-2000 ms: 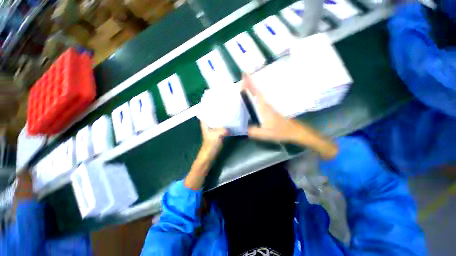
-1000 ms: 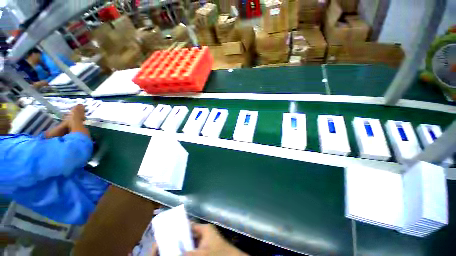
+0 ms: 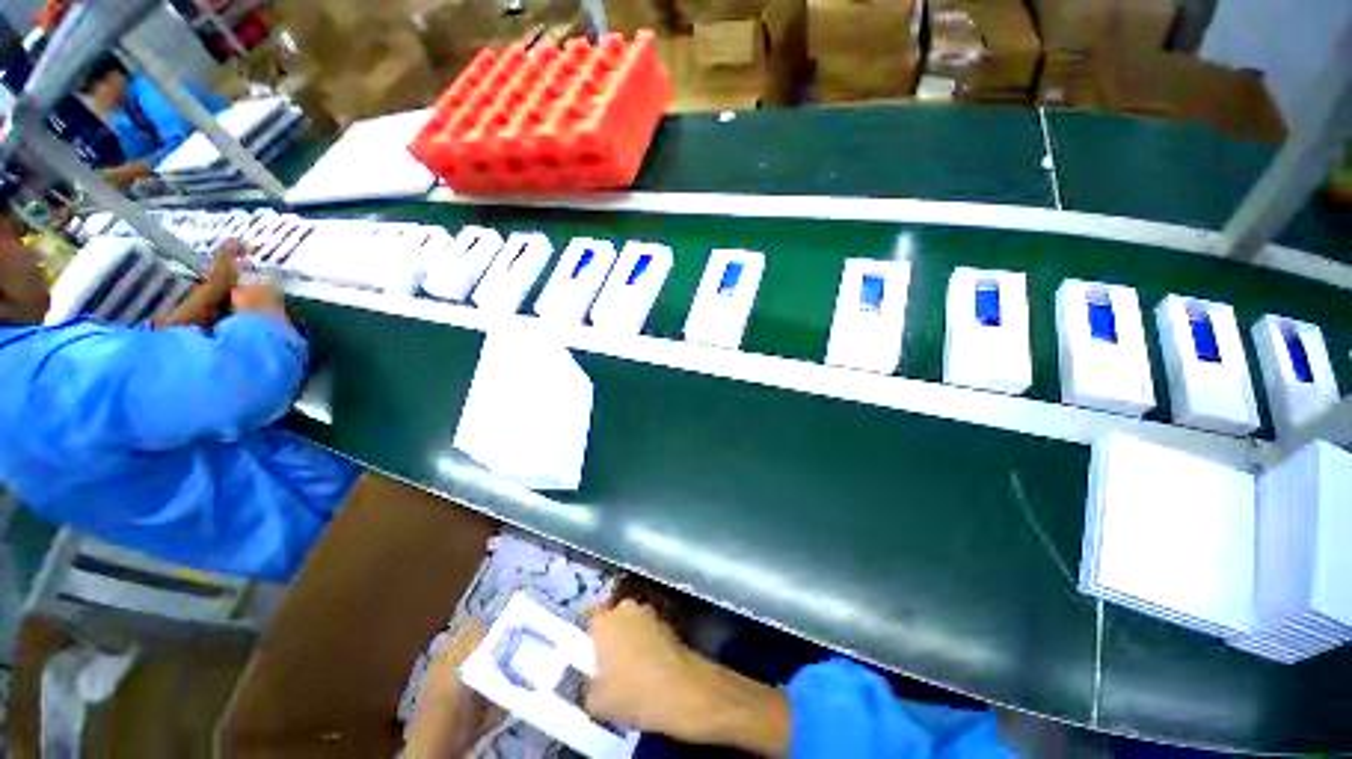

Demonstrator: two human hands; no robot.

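A white cut-out insert (image 3: 575,718) is tilted over the scrap carton, low in the view. Greyish pieces show through its slot. My right hand (image 3: 660,678) holds the insert by its right part, with the fingers at the opening. My left hand (image 3: 442,703) is at its left edge, blurred and partly hidden behind it. The scrap carton (image 3: 334,630) is open and brown, with many waste pieces (image 3: 512,575) inside. One insert stack (image 3: 527,412) lies on the dark-green ledge, and another insert stack (image 3: 1171,519) lies at the right.
White product boxes (image 3: 986,334) with blue patches stand in a row on the green belt, between pale guide rails (image 3: 830,383). A red tray (image 3: 541,119) and a white tray (image 3: 363,159) lie beyond. A worker in blue (image 3: 163,430) is at the left. A metal post (image 3: 1290,171) slants at the right.
Since a second ago, the card has moved from upright to slanting over the carton, and its slot now shows. My right hand is further into view. My left hand now shows at the card's left edge.
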